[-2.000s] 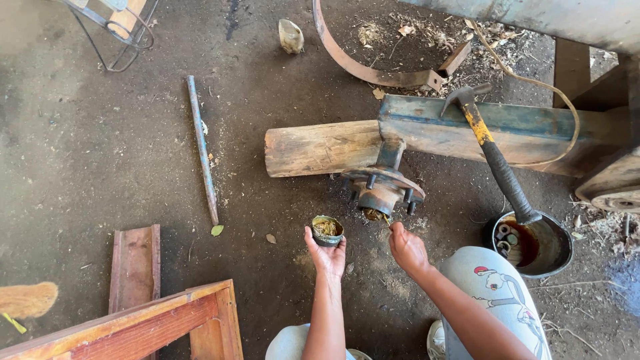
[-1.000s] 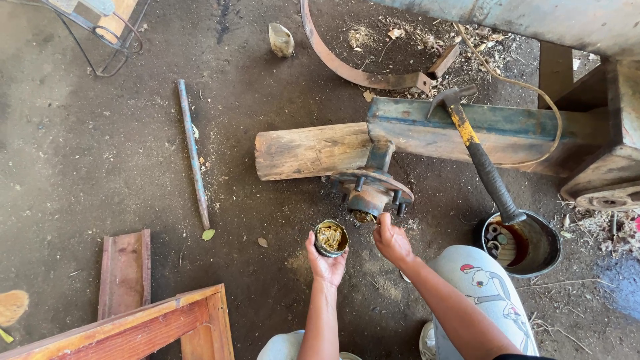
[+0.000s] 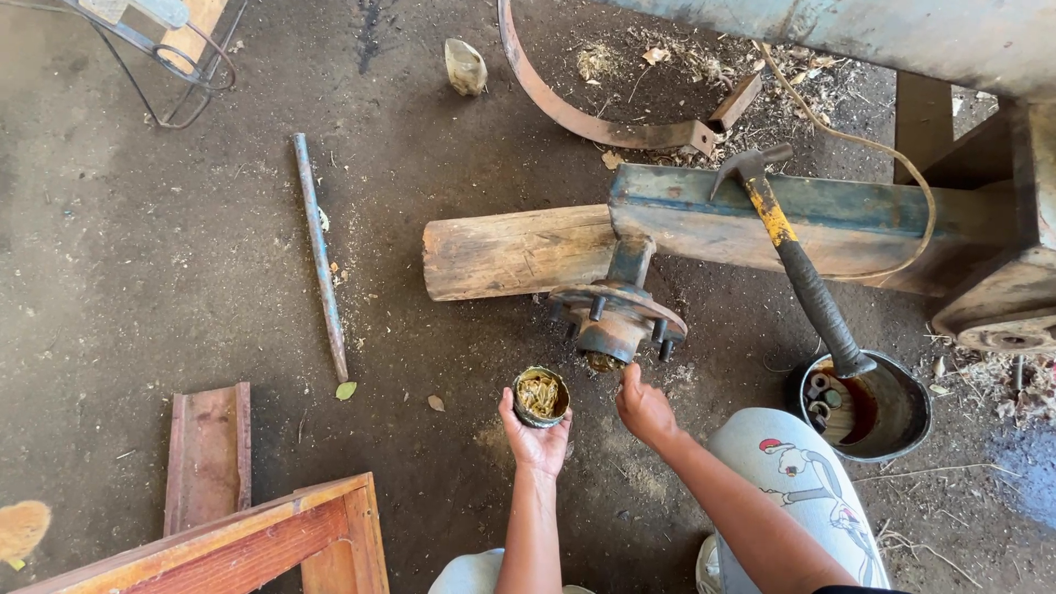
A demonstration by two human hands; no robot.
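My left hand (image 3: 536, 437) holds a small round cap (image 3: 541, 397) filled with yellowish-brown grease, its open side up. Just right of it, my right hand (image 3: 648, 406) has a finger at the rim of the greasy end of a wheel hub (image 3: 615, 330). Several studs stick out of the hub's flange. The hub sits on a stub below a steel beam (image 3: 709, 216), beside a wooden block (image 3: 520, 252). Whether my right fingers pinch anything is hidden.
A claw hammer (image 3: 796, 256) leans from the beam to a black bucket (image 3: 916, 445) holding metal parts and dark liquid. A metal rod (image 3: 320, 256), a rusty channel (image 3: 206, 458), a wooden frame (image 3: 247, 540) and a curved metal strip (image 3: 561, 107) lie around.
My right hand stays by the hub's end, with its fingers slightly shifted. My left hand keeps hold of the grease-filled cap. The view has shifted slightly.
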